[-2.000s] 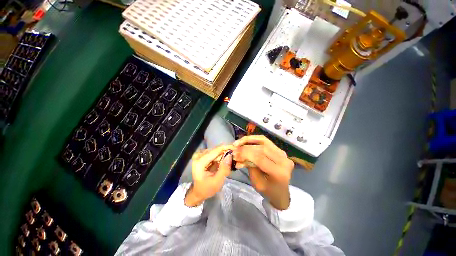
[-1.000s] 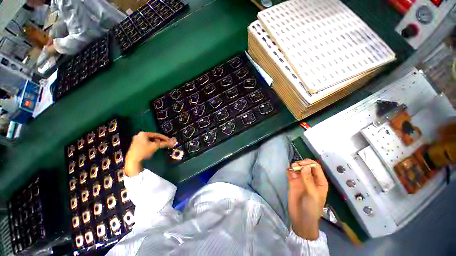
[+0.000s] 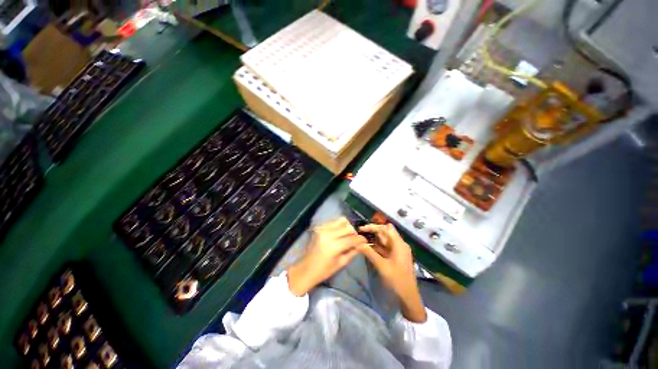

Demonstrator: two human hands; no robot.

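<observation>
My left hand (image 3: 328, 254) and my right hand (image 3: 392, 261) meet over my lap, fingertips close together. Between them is a small dark piece, likely a watch housing (image 3: 369, 235); the fingers cover most of it, and the blur hides its details. A black blister tray (image 3: 167, 272) lies to the left on the green bench. Most of its pockets show thin shiny outlines. One copper-and-pale part (image 3: 187, 290) sits in its near corner pocket.
White sheets (image 3: 328, 72) lie on a thick tan pile behind the tray. The white press base (image 3: 375, 171) with orange nests (image 3: 482, 189) and a gold press head (image 3: 530, 130) stands at right. Another tray of copper-coloured parts (image 3: 76, 324) is at lower left.
My left hand has come from the tray's near corner to meet my right hand over the lap. That corner showed two pale parts and now shows one. The view has shifted.
</observation>
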